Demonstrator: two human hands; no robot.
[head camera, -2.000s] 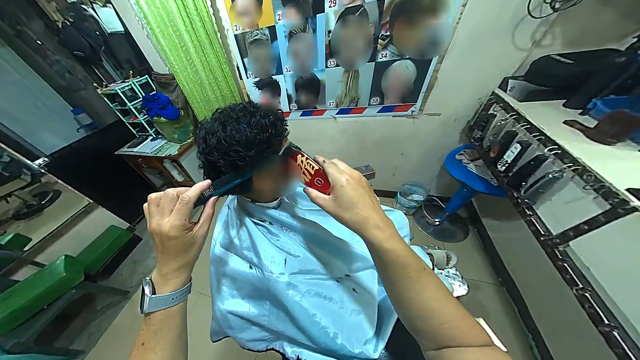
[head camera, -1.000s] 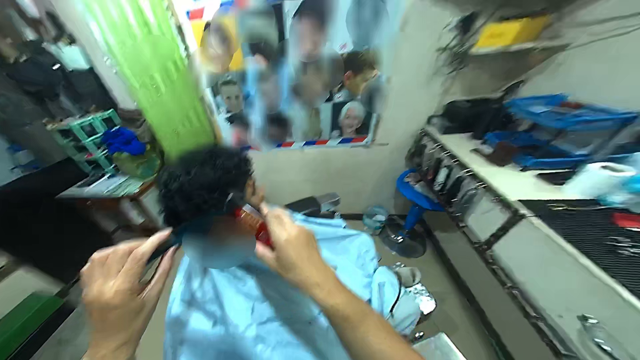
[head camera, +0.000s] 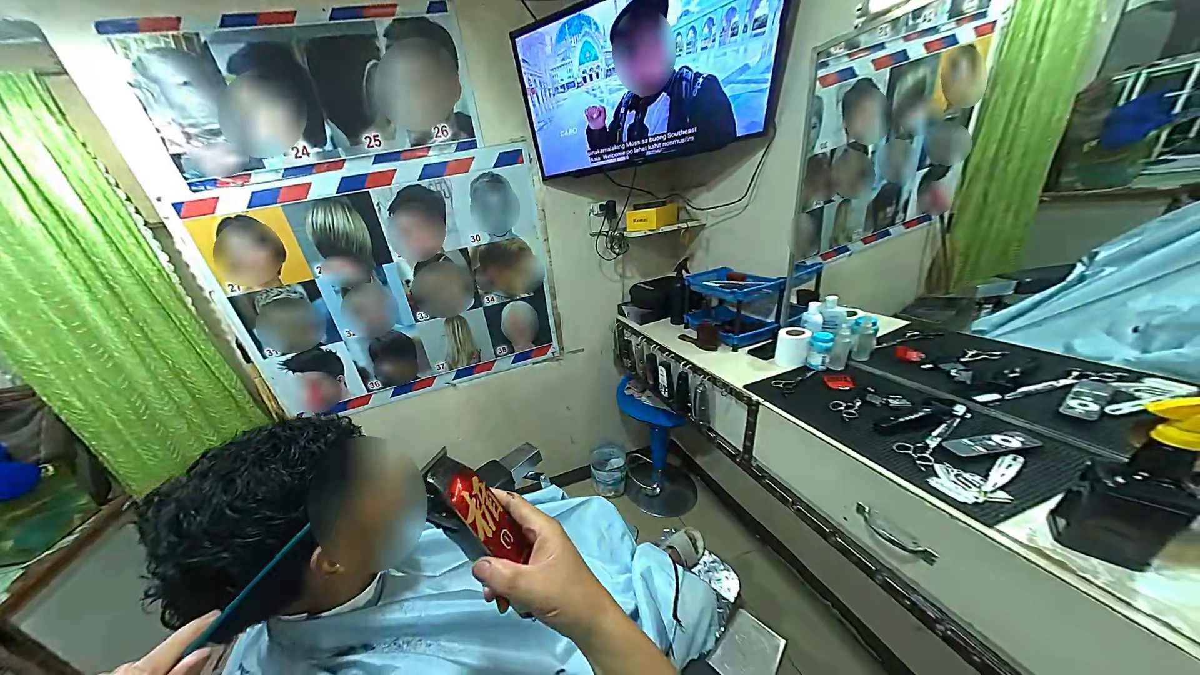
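A seated person with curly dark hair (head camera: 234, 506) wears a light blue barber's cape (head camera: 412, 623). My right hand (head camera: 548, 562) grips a red and black hair clipper (head camera: 483, 511) with gold markings, held in the air in front of the person's blurred face, with a visible gap from the hair. At the bottom left, my left hand (head camera: 173, 652), partly cut off by the frame edge, holds a thin blue-green comb (head camera: 248, 586) slanted against the hair behind the ear.
To the right runs a counter with a black mat (head camera: 886, 412) bearing scissors, clips and clippers. Beyond it are bottles (head camera: 820, 349), a blue tray rack (head camera: 736, 286) and a mirror. A blue stool (head camera: 652, 408) and a bucket (head camera: 608, 469) stand by the wall, below a mounted television (head camera: 656, 84).
The view has swung up and to the right, bringing in the television and counter. The clipper, held close against the head earlier, is now apart from it. The comb remains at the hair.
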